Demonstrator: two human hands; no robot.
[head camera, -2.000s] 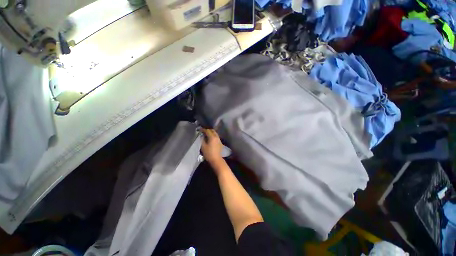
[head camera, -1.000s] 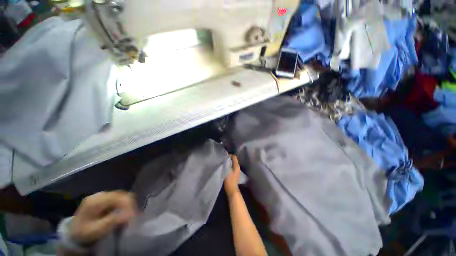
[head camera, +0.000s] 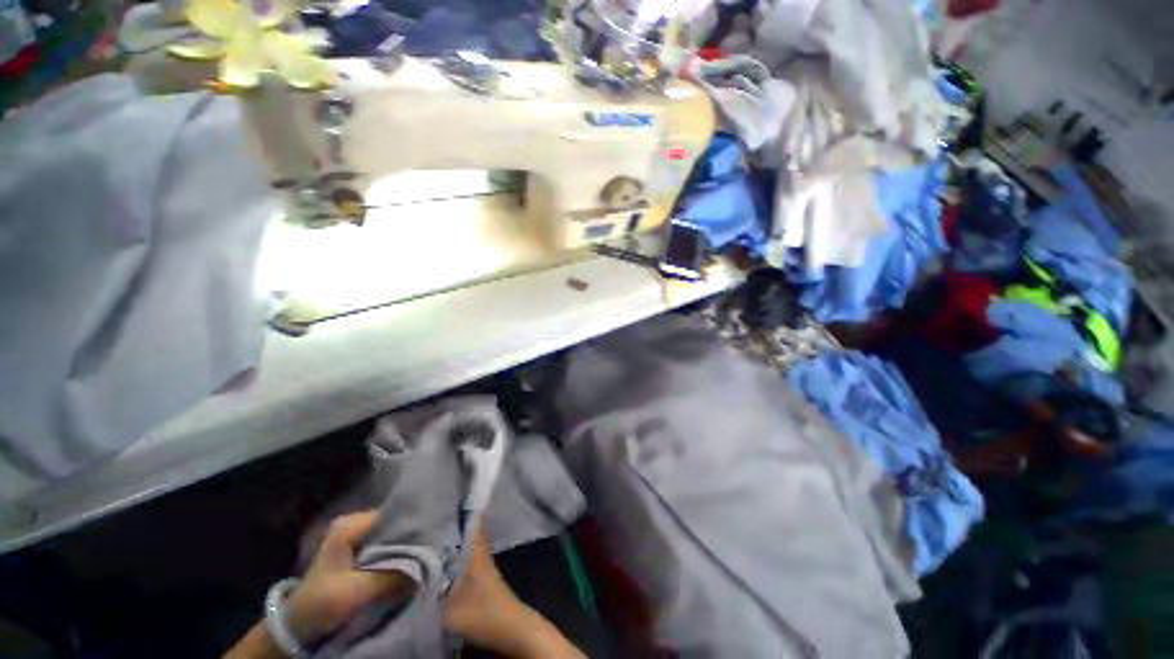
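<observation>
A grey garment piece (head camera: 431, 483) is bunched up in front of the table's front edge. My left hand (head camera: 337, 582) grips it at its lower left side, with a pale band at the wrist. My right hand (head camera: 479, 586) holds it from the right, fingers partly hidden by cloth. The cream sewing machine (head camera: 425, 122) stands beyond, its lamp lighting the needle area. Another grey piece (head camera: 116, 270) lies over the left part of the table.
A large grey heap (head camera: 721, 476) lies right of my hands. Light-blue bundles (head camera: 888, 431) are beyond it. A phone (head camera: 682, 250) and a small brown tab (head camera: 577, 283) lie on the white table (head camera: 386, 367). Yellow-green peel (head camera: 251, 45) is on the machine head.
My left hand has come in from the lower left and taken hold of the cloth. The spread grey piece is now bunched between both hands. The view has tilted up, showing more of the machine.
</observation>
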